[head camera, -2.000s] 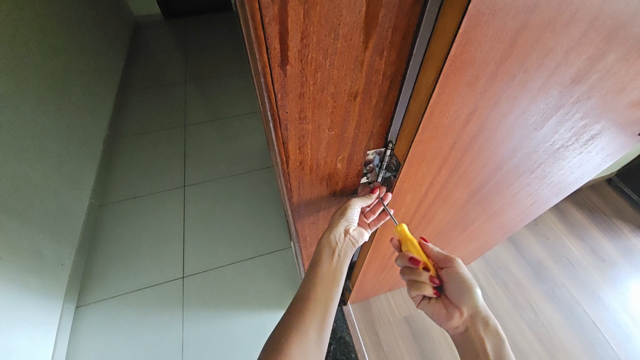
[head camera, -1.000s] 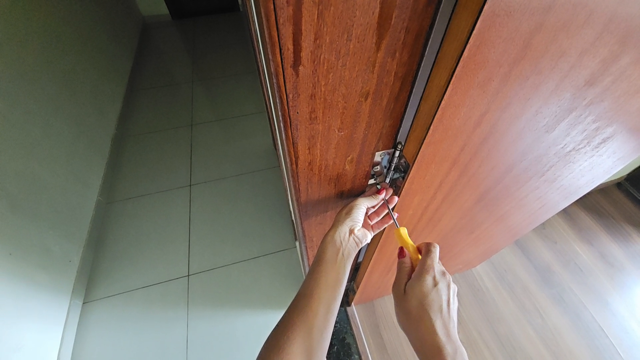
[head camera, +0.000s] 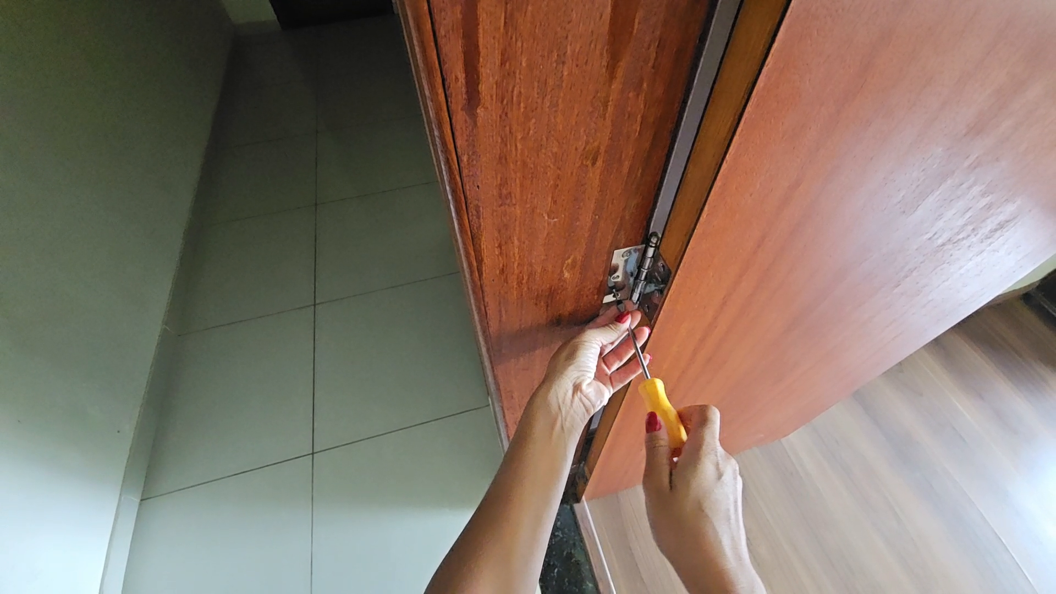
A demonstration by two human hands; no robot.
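Observation:
A metal door hinge (head camera: 631, 272) joins the wooden door frame (head camera: 553, 181) to the reddish wooden door (head camera: 833, 239). Just below the hinge is my left hand (head camera: 594, 363), its thumb and index finger together at the lower end of the hinge and the other fingers spread. Whether something small is pinched there cannot be told. My right hand (head camera: 697, 487) grips the yellow handle of a screwdriver (head camera: 660, 408). The shaft points up and left, alongside the left fingers, and its tip is hidden at the left fingertips.
Left of the frame lies a tiled floor (head camera: 388, 346), bounded by a pale wall (head camera: 91, 247). Wood-look flooring (head camera: 874, 495) runs under the door at lower right. A dark stone threshold (head camera: 569, 553) shows at the bottom, between the two floors.
My right hand has changed its hold on the screwdriver handle since the earliest frame, with the back of the hand turned more into view. My left hand stays by the hinge.

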